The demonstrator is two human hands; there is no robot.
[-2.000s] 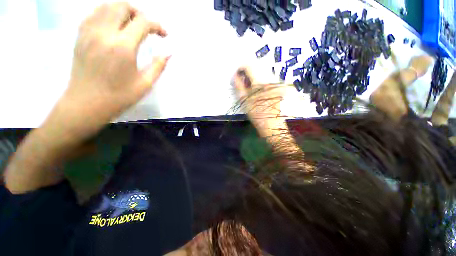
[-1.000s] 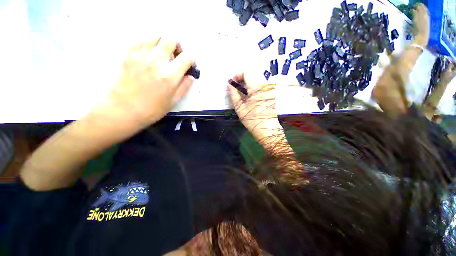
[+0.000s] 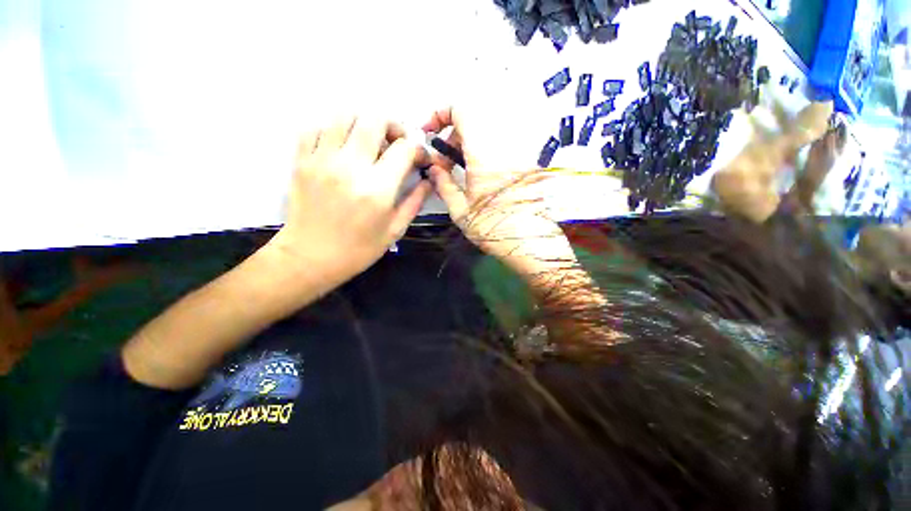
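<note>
My left hand (image 3: 345,190) and my right hand (image 3: 489,195) meet over the white table covering (image 3: 200,150). My right fingers hold a short dark piece (image 3: 447,152); whether it is a moulded part or a tool is unclear. A smaller dark bit (image 3: 426,173), which looks like a black moulded part, shows between my left fingertips and my right thumb, mostly hidden by the fingers. Loose strands of hair cross my right hand and wrist.
An upper pile of black parts (image 3: 569,18) lies at the far side. A wider right-hand pile (image 3: 659,135) has stray parts (image 3: 584,90) on its left. Another person's hand (image 3: 764,175) is beyond it, blurred. A blue crate (image 3: 834,60) stands at far right.
My left hand has moved right, bringing its black part against my right hand. My right hand has shifted slightly, keeping its dark piece. The other person's hand has moved nearer the table's front edge.
</note>
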